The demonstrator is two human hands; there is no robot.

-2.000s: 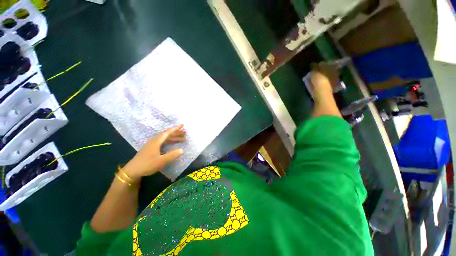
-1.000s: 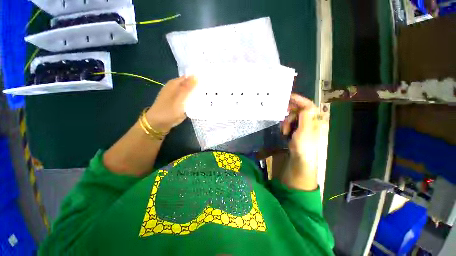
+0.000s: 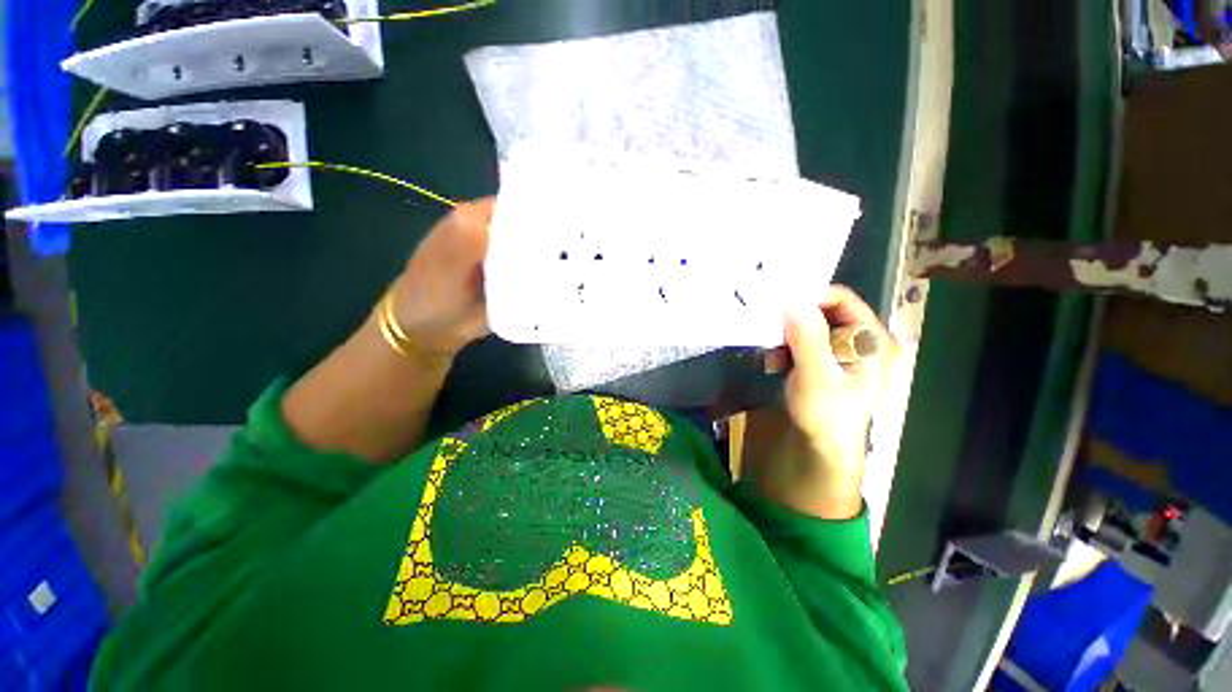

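Observation:
A bright white panel (image 3: 662, 257) with small dark holes and slots faces up over the foam sheet (image 3: 649, 88) on the green bench. My left hand (image 3: 453, 277) grips the panel's left end, its fingers partly hidden behind it. My right hand (image 3: 831, 379) holds the lower right corner, thumb on the face. A round tan end (image 3: 854, 343) shows at the right fingers; I cannot tell whether it is a tool. The panel's underside is hidden.
White units with black parts and yellow-green wires stand at the bench's left, one nearest (image 3: 189, 162). A pale rail (image 3: 899, 325) separates bench and conveyor (image 3: 966, 406). A panel (image 3: 993, 554) lies on the conveyor. A blue bin (image 3: 1081, 615) is at the lower right.
Two seconds ago my left hand was on the foam sheet and my right reached over the conveyor. Since one second ago, the panel, held in both hands, appears closer and tilted, its right end further right.

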